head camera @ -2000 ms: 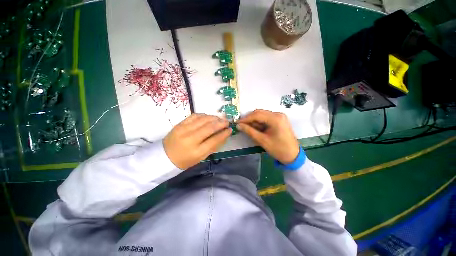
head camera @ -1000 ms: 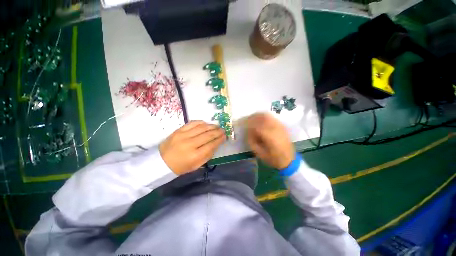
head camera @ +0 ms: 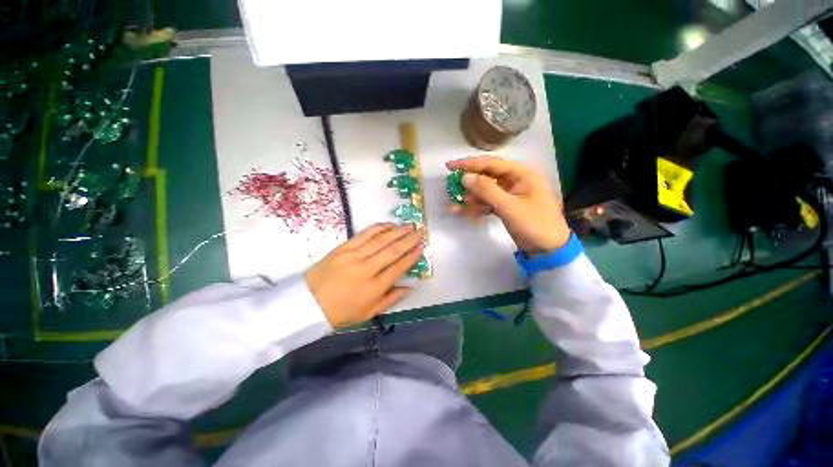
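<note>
A row of small green circuit boards (head camera: 402,185) lies along a tan strip (head camera: 408,139) on the white sheet. My left hand (head camera: 365,274) lies palm down over the lower part of the row and hides part of it. A green board shows below its fingertips; whether the fingers grip anything is hidden. My right hand (head camera: 511,201), with a blue band at the wrist, is raised right of the strip. Its thumb and fingers hold a small clump of green boards (head camera: 457,186). A loose tangled pile of red wires (head camera: 290,197) lies left of the row.
A black cable (head camera: 336,173) runs between wires and strip. A black body with white top (head camera: 374,32) stands at the far edge, a brown can with silvery bits (head camera: 487,123) beside it. A black soldering station (head camera: 612,222) is at right, board batches (head camera: 100,260) at left.
My right hand has left the strip's near end and taken hold of the loose green clump from the sheet. My left hand stays at the strip. The camera view has tilted towards the far side.
</note>
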